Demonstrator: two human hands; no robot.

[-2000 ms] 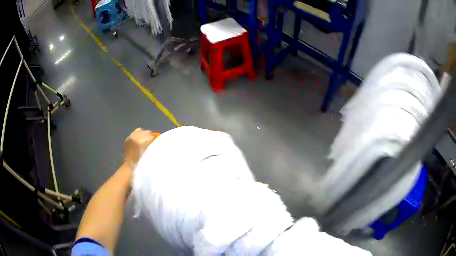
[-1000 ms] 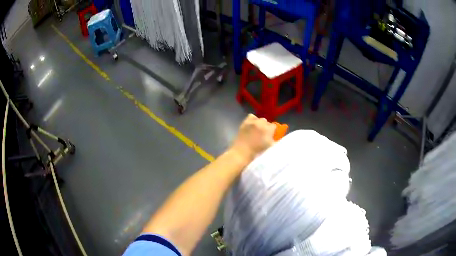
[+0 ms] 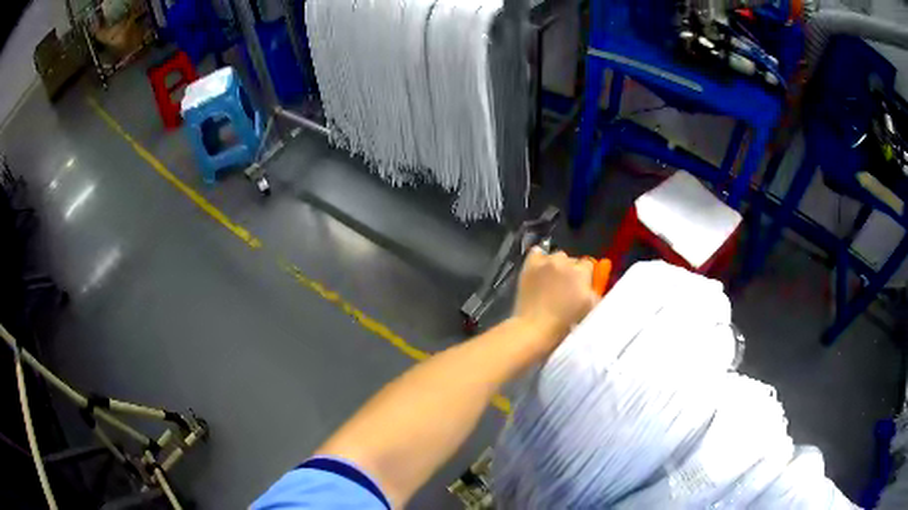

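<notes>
A long row of white cable bundles [image 3: 657, 398] hangs folded in front of me at the lower right; the rail under it is hidden. My left hand [image 3: 560, 289] is closed at the far end of the row, with orange [image 3: 600, 277] showing at its fingers. The cables hide what exactly the fingers hold. My right hand is not in view.
Another wheeled rack of hanging white cables [image 3: 418, 90] stands ahead, its caster foot [image 3: 508, 269] on the floor. A red stool with a white cover [image 3: 689, 219] stands by blue benches [image 3: 687, 85]. A blue stool [image 3: 221, 125] is further left. Cream pipe frames [image 3: 139, 410] stand at lower left.
The view has turned and moved forward. The hanging cable rack, stools and benches show larger or further right. My left hand and the near cable row have shifted right in the picture.
</notes>
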